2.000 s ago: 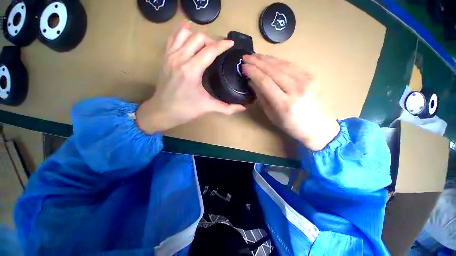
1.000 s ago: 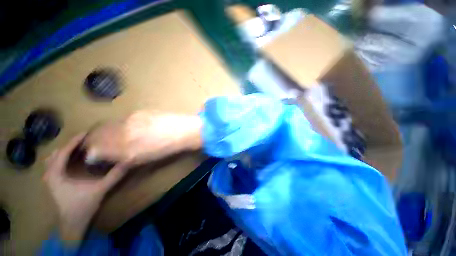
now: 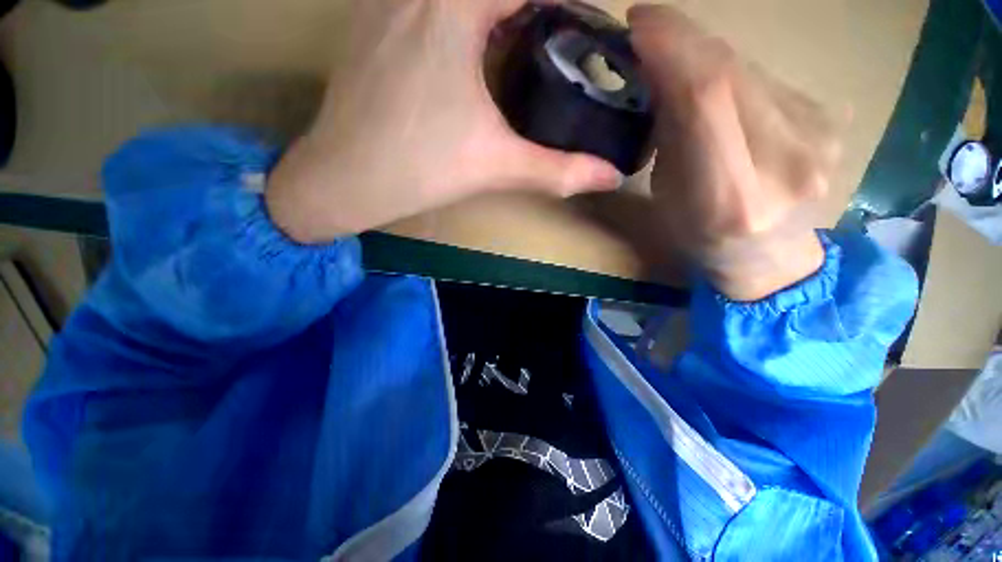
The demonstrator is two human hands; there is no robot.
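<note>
My left hand (image 3: 412, 126) grips a round black housing (image 3: 588, 137) at top centre, its thumb along the near side. The housing is tilted, with a silver-white ring plate (image 3: 568, 54) facing up and a pale tan patch in its centre. My right hand (image 3: 736, 143) is blurred, with curled fingers close against the housing's right side. Whether it grips the housing or holds something else cannot be told. The housing is above the brown cardboard sheet (image 3: 264, 60). No emblem shows on it.
The green bench edge (image 3: 494, 267) runs between the cardboard and my body. A white-faced round part (image 3: 971, 170) lies at the far right, above an open brown carton's flap (image 3: 954, 291). A dark object is cut off at the left edge.
The view has swung back from the carton on the right. The housing now shows its ring plate, where an emblem cover showed two seconds ago. The loose emblem covers have left the view.
</note>
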